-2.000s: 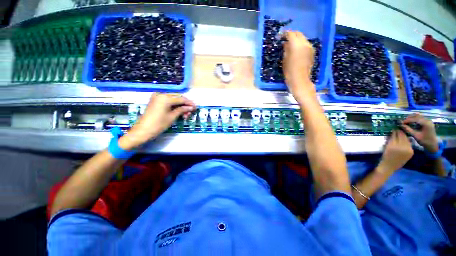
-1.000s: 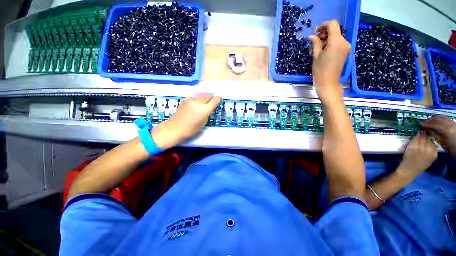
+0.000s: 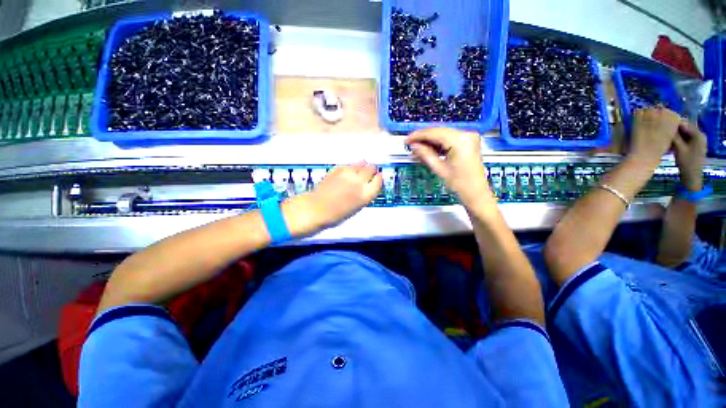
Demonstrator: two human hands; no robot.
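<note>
My left hand (image 3: 350,191), with a blue strap at the wrist, is over the green PCB panel (image 3: 422,185) in the rail. Its fingertips are pinched together at the panel's rear edge; whether they hold a part is too small to tell. My right hand (image 3: 450,155) is over the rear rail, in front of the upright blue bin (image 3: 438,126). Its thumb and finger pinch a tiny dark capacitor (image 3: 409,147). The bin holds dark capacitors around a bare patch of its floor. White-topped parts stand on the panel's left part.
A wide blue bin of capacitors (image 3: 187,76) stands at left, beside green boards (image 3: 48,88). A pale ring (image 3: 327,104) lies on a tan patch (image 3: 290,103). More bins (image 3: 553,96) stand at right. Another person's hands (image 3: 659,135) are at the far-right bin.
My right hand has come out of the upright bin towards me, over the rear rail. My left hand and the panel have moved right relative to the bins. The neighbour's hands have risen to a bin.
</note>
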